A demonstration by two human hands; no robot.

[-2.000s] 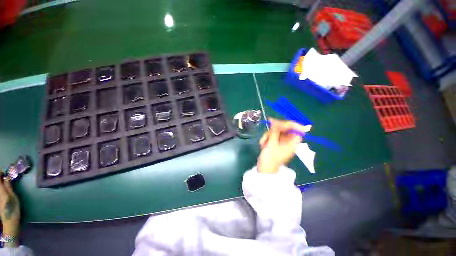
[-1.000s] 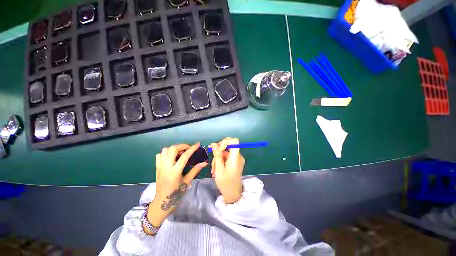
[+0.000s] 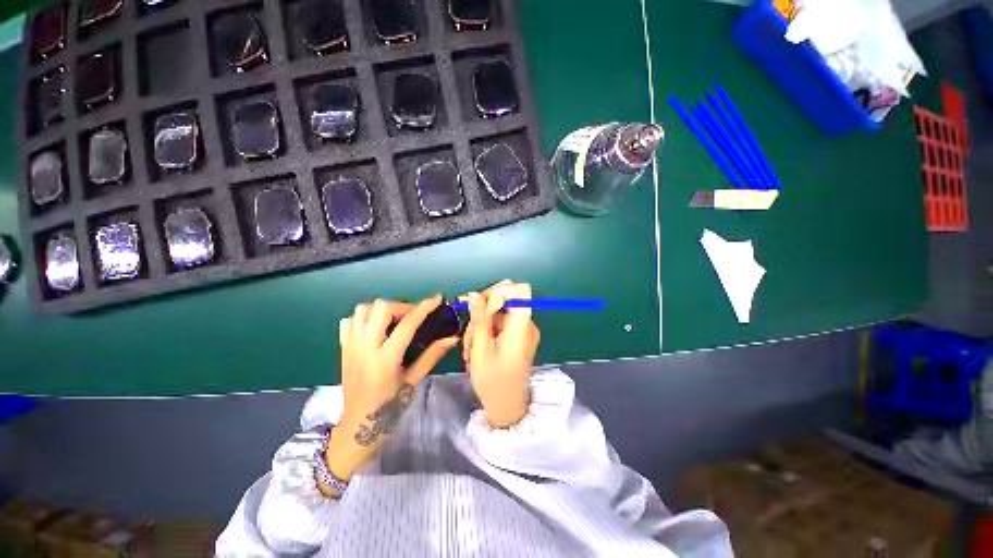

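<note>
My left hand (image 3: 378, 351) holds a dark smartwatch body (image 3: 433, 330) near the mat's front edge, with fingers on its upper and lower sides. My right hand (image 3: 500, 349) grips a blue cleaning stick (image 3: 566, 304) like a pen. The stick lies roughly level, its long end pointing right and its left tip at the watch's right edge. The fingers partly hide the watch and the tip. A black foam tray (image 3: 316, 251) behind my hands holds many watches in square pockets; one pocket (image 3: 169, 60) in view is empty.
A clear bottle (image 3: 593, 174) stands right of the tray. Spare blue sticks (image 3: 727, 136), a small blade (image 3: 735, 199) and a white wipe (image 3: 736, 273) lie farther right. A blue bin (image 3: 800, 82) with white cloths is at the back right, red trays (image 3: 942, 169) beyond.
Two seconds ago my hands were apart, right hand by the spare sticks and left hand at the far left. Now they are together at the watch with the stick. Since one second ago they have barely moved.
</note>
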